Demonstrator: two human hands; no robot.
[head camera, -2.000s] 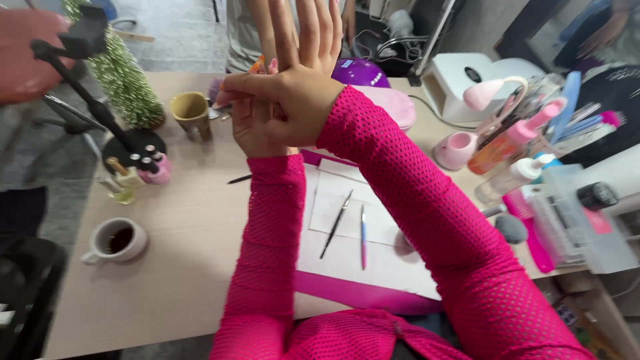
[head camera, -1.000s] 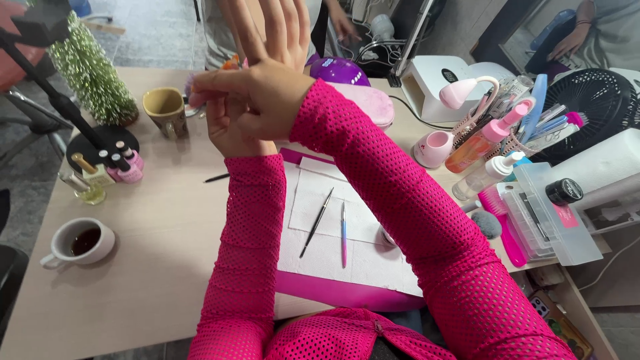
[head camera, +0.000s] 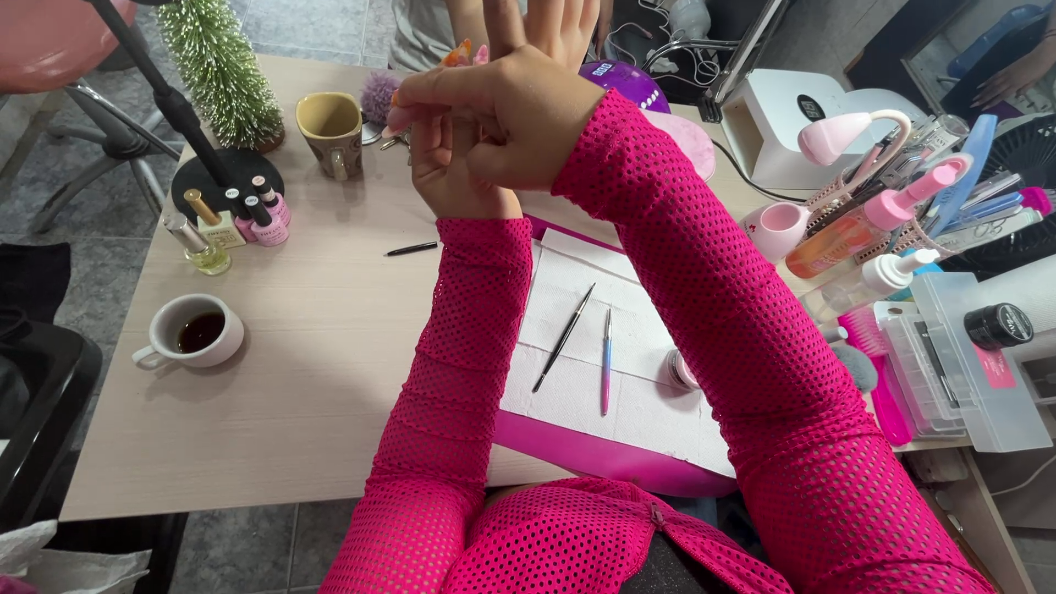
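Observation:
At the top centre my left hand (head camera: 452, 161) and right hand (head camera: 536, 103) overlap and touch, above the table. The fingers of my left hand look partly curled. My right hand crosses in front, hiding part of it. Raised fingers stand behind my right hand; whose they are is unclear. Orange and pink nails show beside them. No tool is visible in either hand. Below, two thin brushes, one black (head camera: 564, 337) and one blue and pink (head camera: 607, 361), lie on white paper towels (head camera: 528, 384). A small jar (head camera: 681, 370) sits partly behind my right sleeve.
A person in a grey shirt (head camera: 417, 37) is across the table. To the left are a coffee cup (head camera: 198, 330), nail polish bottles (head camera: 268, 223), a mug (head camera: 330, 136) and a lamp base (head camera: 183, 198). A white nail lamp (head camera: 771, 124), pump bottle (head camera: 874, 276) and plastic box (head camera: 916, 363) stand right.
My hands stay raised and overlapping throughout. The brushes and the cups on the table have not plainly moved.

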